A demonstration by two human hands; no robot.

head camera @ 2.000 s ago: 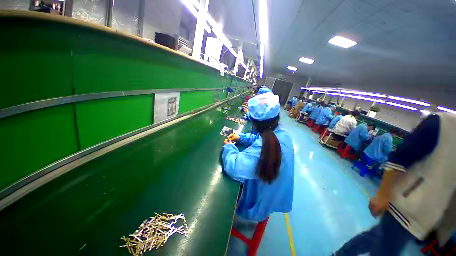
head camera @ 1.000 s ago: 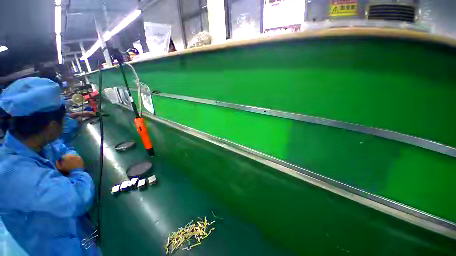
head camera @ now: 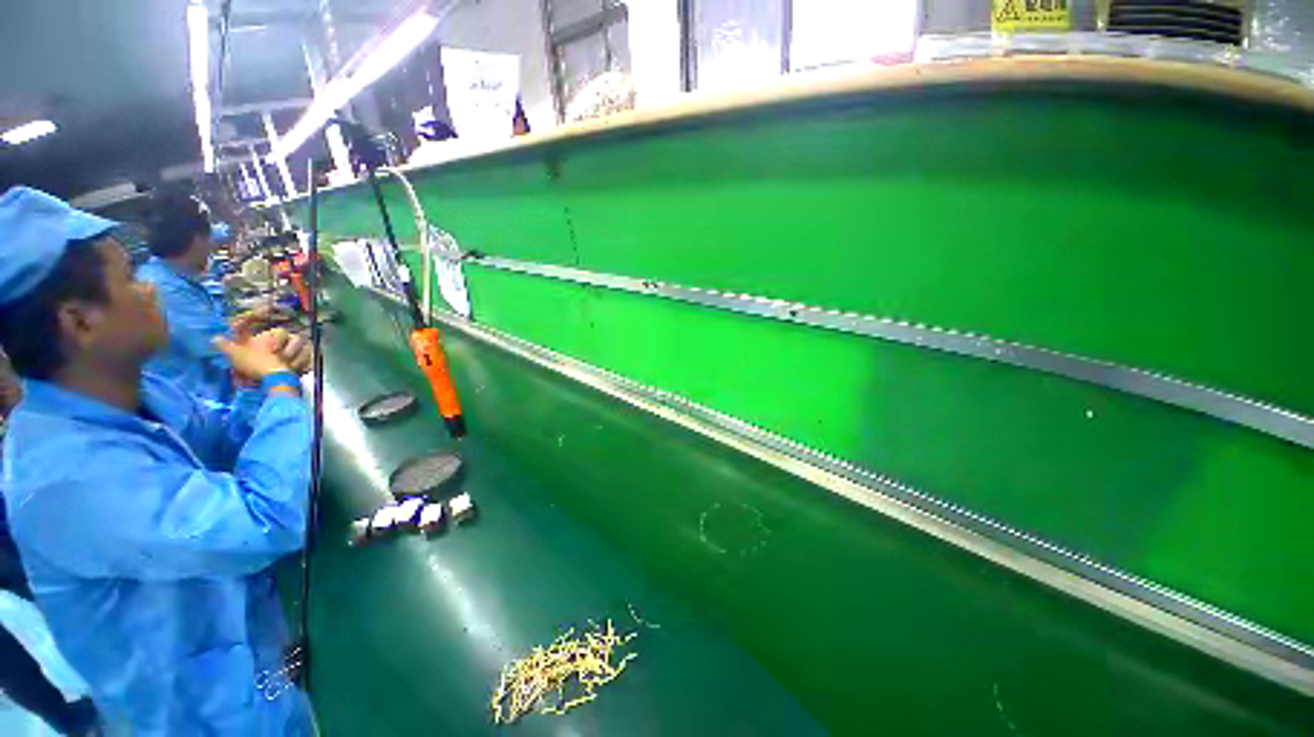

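Observation:
Neither of my hands is in view. A loose, tangled pile of thin yellow strips (head camera: 562,671) lies on the dark-green bench (head camera: 649,576) near the bottom middle. An orange electric screwdriver (head camera: 437,377) hangs on a dark cord over the bench, left of the middle, tip down. Below it lie two dark round dishes; the nearer dish (head camera: 428,474) has a short row of small white and black blocks (head camera: 412,516) just in front of it.
A worker in a blue smock and cap (head camera: 159,490) sits at the left, hands together above the bench edge. Another person in blue (head camera: 185,295) sits behind. A green panel (head camera: 894,274) with a metal rail runs along the far side. A dark vertical cord (head camera: 311,432) hangs beside the near worker.
The view has swung from one side of the line to the other, then shifted slightly. In the last second the near worker's head has lifted and the worker's hands have risen.

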